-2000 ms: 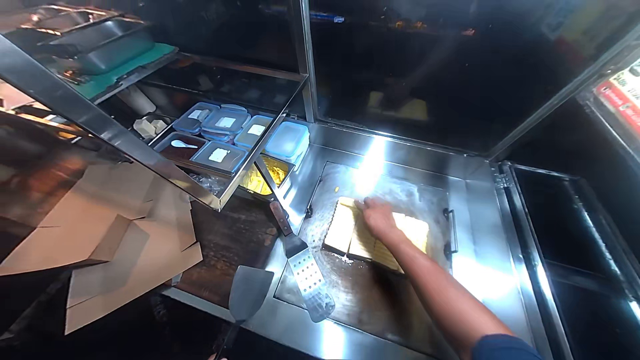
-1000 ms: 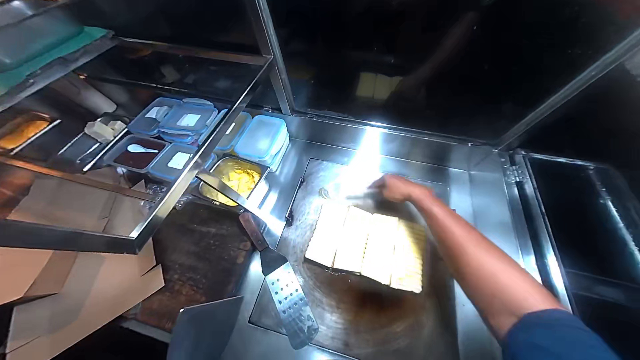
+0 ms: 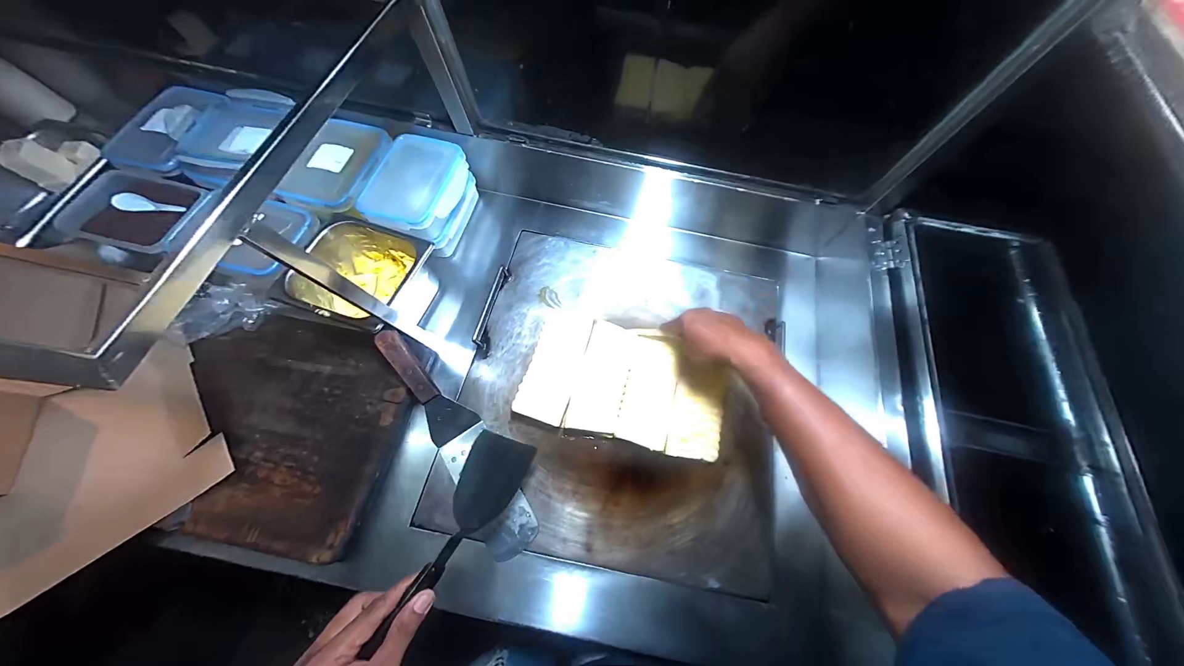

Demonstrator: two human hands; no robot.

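Note:
My left hand (image 3: 379, 622), at the bottom edge, is closed around the handle of a black spatula (image 3: 490, 481). Its dark blade hangs over a perforated metal spatula with a wooden handle (image 3: 407, 365), which lies across the griddle's left edge. My right hand (image 3: 708, 335) is at the far right corner of several pale, folded flatbread-like pieces (image 3: 606, 379), side by side on the metal griddle plate (image 3: 638, 527). Its fingertips are hidden by glare and by the hand, so whether they grip anything does not show.
Left of the griddle lies a dark, worn board (image 3: 287, 425), with flattened cardboard (image 3: 111, 481) beside it. Behind are a metal pan of yellow spread (image 3: 370, 268), blue-lidded plastic containers (image 3: 412, 180) and a tub with a white spoon (image 3: 139, 208). A metal frame bar (image 3: 250, 176) crosses above them.
The black spatula has come over the perforated one, and my left hand now shows on its handle. My right hand has stayed along the far side of the pale pieces. The view has shifted.

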